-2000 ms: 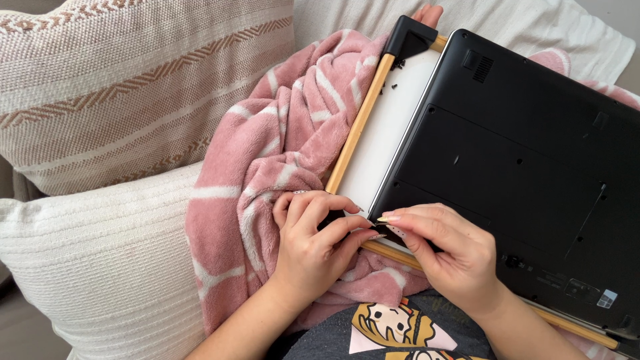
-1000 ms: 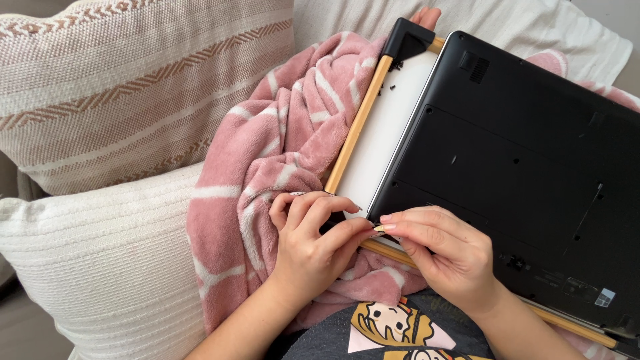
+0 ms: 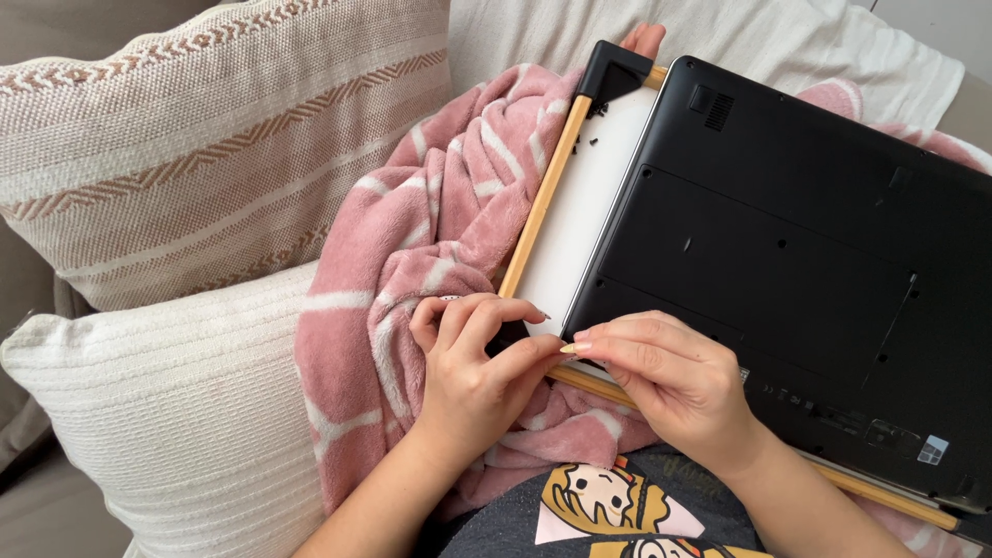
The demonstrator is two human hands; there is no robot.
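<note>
A black laptop (image 3: 783, 248) lies with its underside up on a white tray (image 3: 577, 240) framed in wood. At the laptop's near left corner both hands meet. My left hand (image 3: 473, 372) has its thumb tip at that corner, its index finger raised and bent. My right hand (image 3: 674, 380) pinches its fingertips together against the same corner, touching the left thumb. Whether something small is between the fingertips cannot be seen. Small black screws (image 3: 595, 112) lie on the tray near its far left corner, several together and a few apart.
The tray's black corner piece (image 3: 608, 70) stands at the far left, with bare toes (image 3: 645, 37) behind it. A pink and white fleece blanket (image 3: 349, 349) bunches under and left of the tray. A striped cushion (image 3: 232, 147) and a white cushion (image 3: 178, 395) are at the left.
</note>
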